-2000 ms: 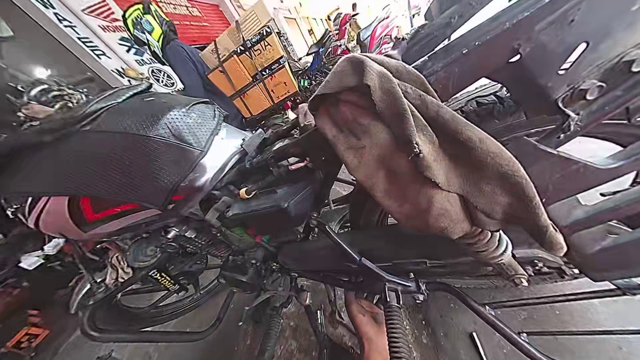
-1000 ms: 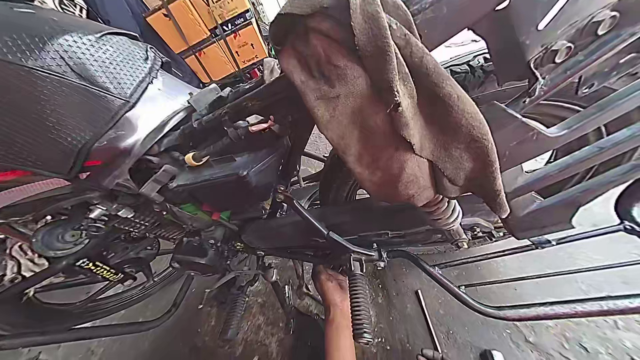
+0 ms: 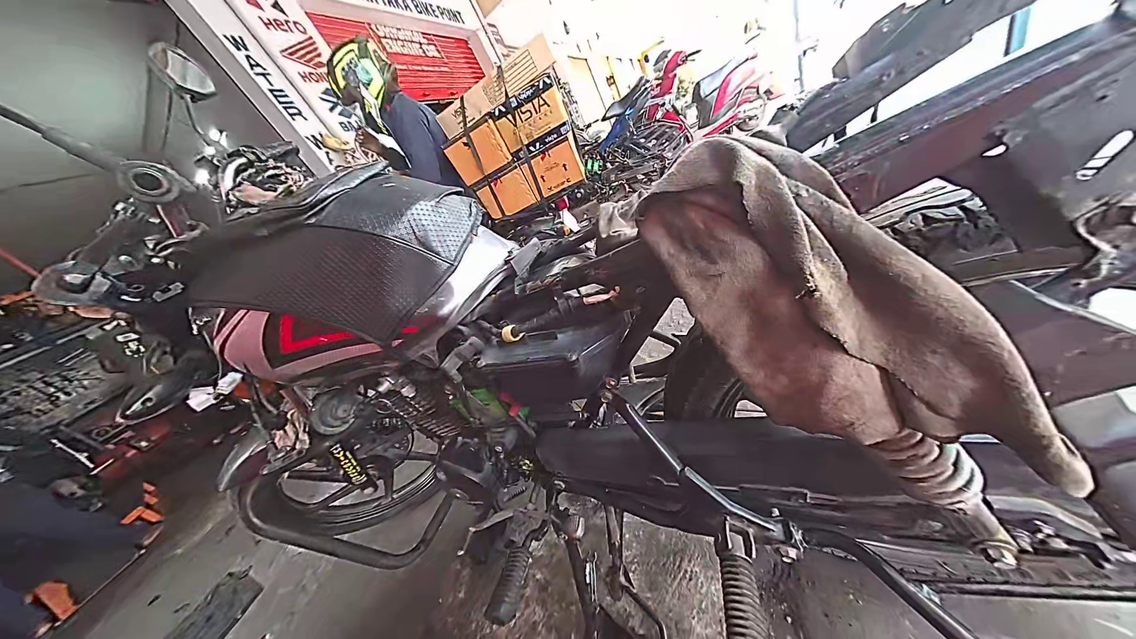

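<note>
Neither of my hands shows now. A motorcycle fills the view, with its seat removed from the frame behind the tank. A black textured cover lies over its fuel tank. A brown cloth drapes over the frame and hangs down beside the rear shock absorber. Below the dark side box runs the long black chain cover. A rubber footpeg and a ribbed footrest stick out near the lower edge.
A person in a helmet stands behind the tank, near strapped cardboard boxes. Several motorcycles are parked farther back. Tools and parts lie at the left. A curved crash guard juts out low.
A hand and forearm showed low beside the ribbed footrest in both earlier frames; they are out of view now. The view has swung, bringing the helmeted person back in.
</note>
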